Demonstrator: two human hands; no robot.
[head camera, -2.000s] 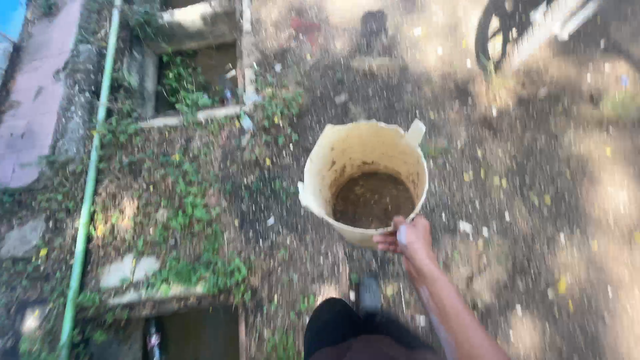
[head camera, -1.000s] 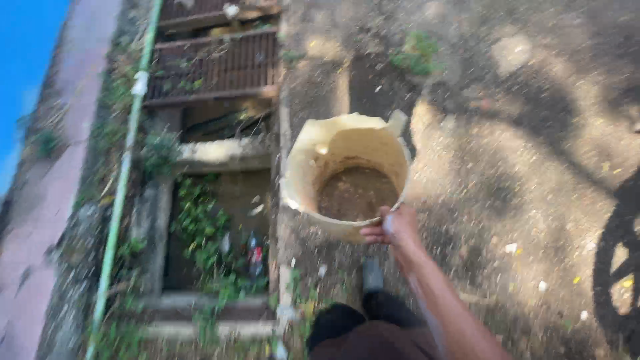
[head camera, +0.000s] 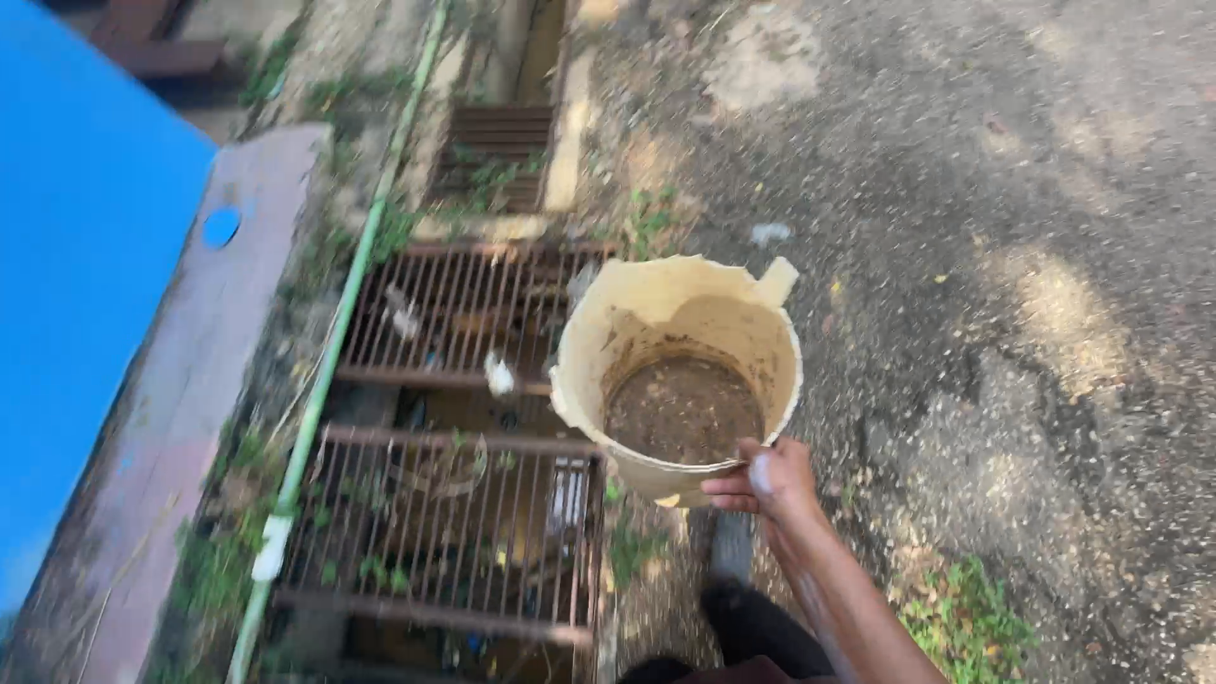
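Observation:
A cream plastic bucket (head camera: 679, 370) with a jagged, broken rim is held out in front of my body. Brown soil or dirt (head camera: 684, 408) lies in its bottom, and brown smears mark the inner wall. My right hand (head camera: 769, 480) grips the near rim, with the thumb at the inside edge and the fingers outside below it. A pale patch shows near the thumb. My left hand is out of view.
A drain with rusty metal grates (head camera: 456, 522) and open gaps runs along the left. Beside it lie a green pipe (head camera: 356, 285) with a white joint, a pinkish wall (head camera: 228, 313) and a blue surface (head camera: 85, 237). Rough pavement (head camera: 950, 380) extends right; weeds (head camera: 969, 617) grow there.
The view has travelled along the drain, and grates now show beside the bucket. The wheel at the upper right two seconds ago is out of view. My right hand keeps its hold on the rim.

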